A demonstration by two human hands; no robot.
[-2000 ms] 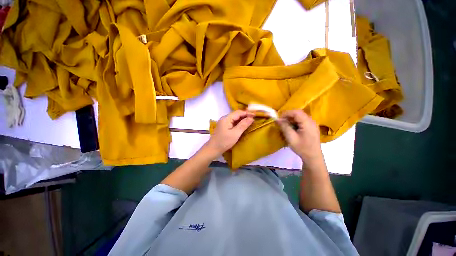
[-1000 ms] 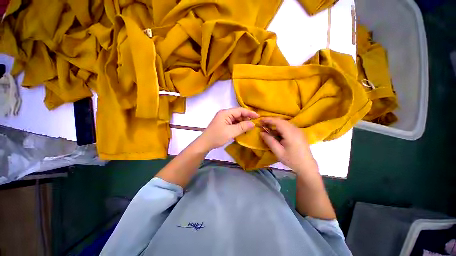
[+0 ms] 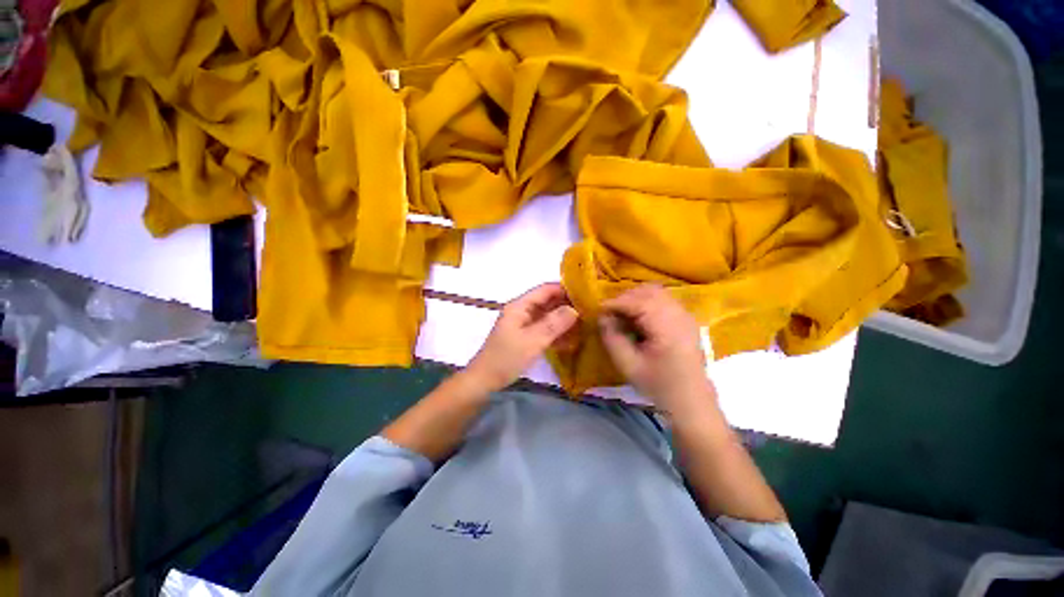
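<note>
A mustard-yellow garment, likely trousers (image 3: 747, 233), lies at the table's near right part with its waistband (image 3: 688, 181) spread in an open loop. My left hand (image 3: 527, 335) pinches the garment's edge at the left end of the loop. My right hand (image 3: 657, 344) is bent over the cloth just to the right of it, slightly blurred. Something small and dark shows at its fingers; I cannot tell what it is, nor whether the fingers grip the cloth.
More yellow garments (image 3: 502, 128) are piled across the left and back of the white table (image 3: 770, 402). A black flat rectangle (image 3: 233, 268), an off-white glove (image 3: 63, 196) and clear plastic (image 3: 105, 332) are at left. A grey tub (image 3: 1006, 233) with yellow garments stands at right.
The white strip seen between my hands two seconds ago no longer shows. The waistband has opened into a loop, and its left end is now folded up at my fingers. The view has shifted.
</note>
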